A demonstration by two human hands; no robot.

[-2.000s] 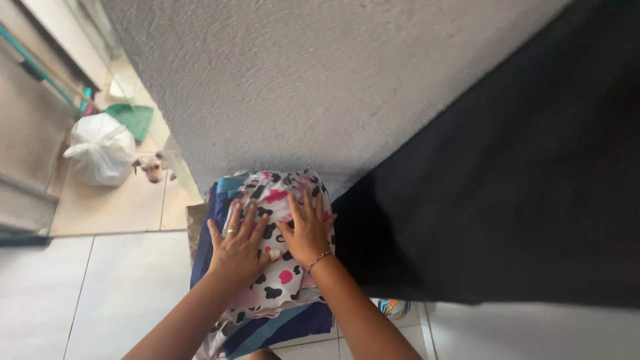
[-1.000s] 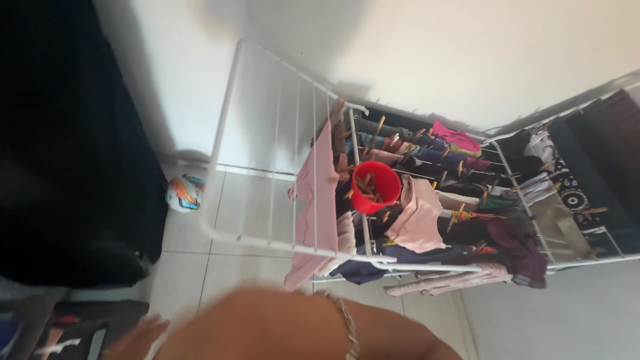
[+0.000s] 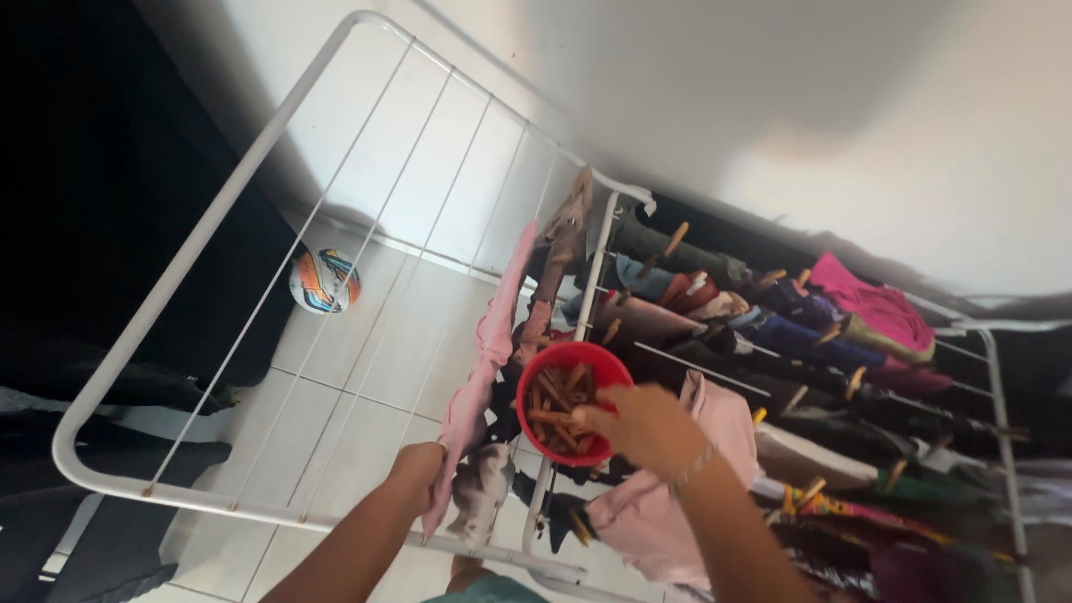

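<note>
My left hand [image 3: 417, 479] is closed on the near end of a pink garment [image 3: 488, 347] that hangs over a wire of the white metal drying rack [image 3: 213, 209]. Wooden clothespins [image 3: 557, 398] fill a red plastic tub [image 3: 528, 387] at the rack's middle bar. Over the tub's right rim reaches my right hand [image 3: 641, 427], its fingertips at the pins; whether they pinch one is not clear. Right beside it, a pale pink garment [image 3: 724, 419] lies across the rack.
Many pegged clothes, among them a bright pink one [image 3: 871, 306], hang on the rack's right section. A patterned ball [image 3: 325, 281] rests on the tiled floor by the wall. Dark fabric [image 3: 109, 209] hangs at the left.
The view has turned from a folded patterned cloth under both hands to the drying rack. Since one second ago, one hand has come to the pink garment and the other to the red tub.
</note>
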